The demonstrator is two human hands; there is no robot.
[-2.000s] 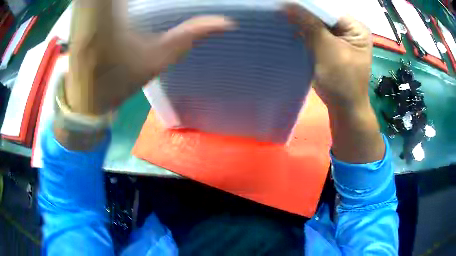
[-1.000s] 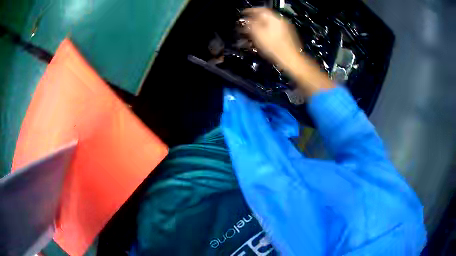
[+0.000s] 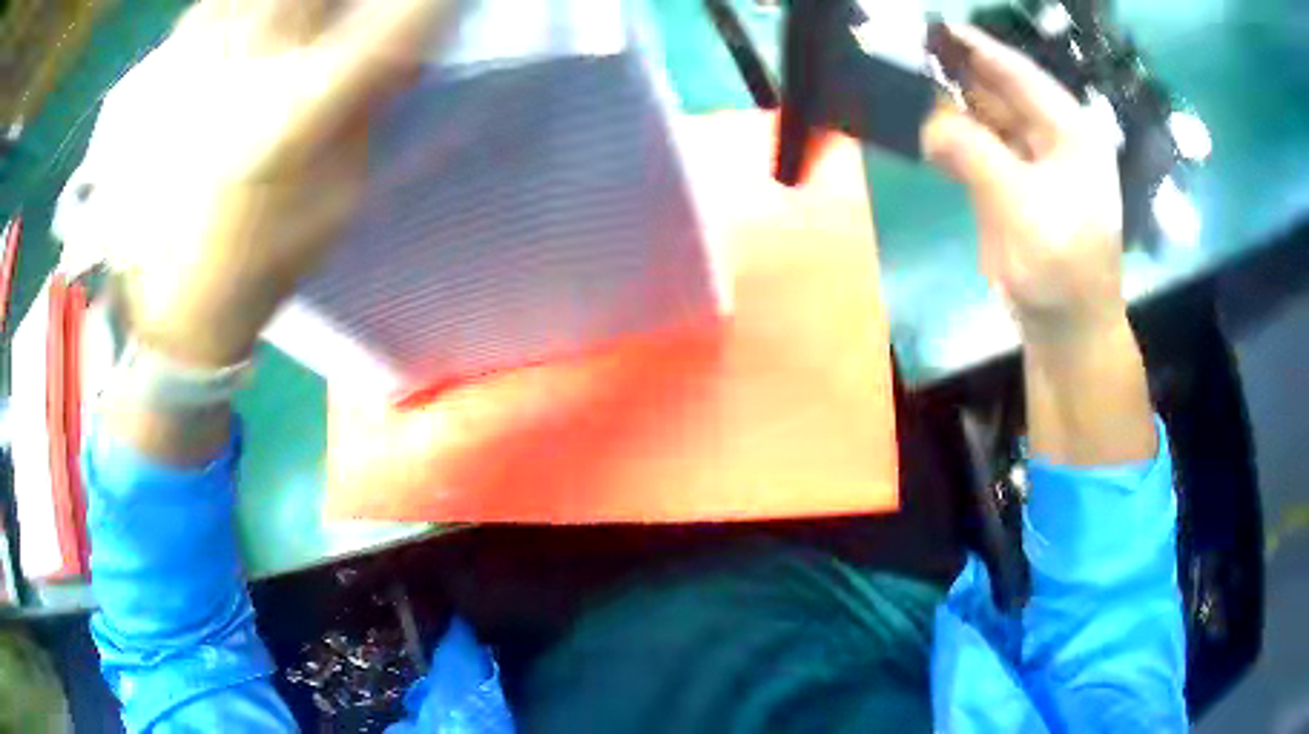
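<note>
A grey-lined sheet (image 3: pixel 531 215) is raised and tilted above an orange-red backing board (image 3: pixel 775 416) at the bench edge. Its lower edge is close to the board; contact is unclear. My left hand (image 3: pixel 237 201), blurred, grips the sheet at its left side; the fingertips are partly cut off by the top edge. My right hand (image 3: pixel 1048 201) holds a black binder clip (image 3: pixel 876 103) between thumb and fingers, right of the sheet and above the board's far right corner.
Loose clips lie in a pile (image 3: pixel 1134 93) on the green bench at the upper right. Board sets with red edges (image 3: pixel 65 430) lie at the left. A clip bin (image 3: pixel 345 653) is below the bench at lower left, and a black bin (image 3: pixel 1220 502) is at the right.
The view has swung back from the right bin to the bench. My right hand has left the bin's clips and now holds a black clip over the bench. My left hand is in view again.
</note>
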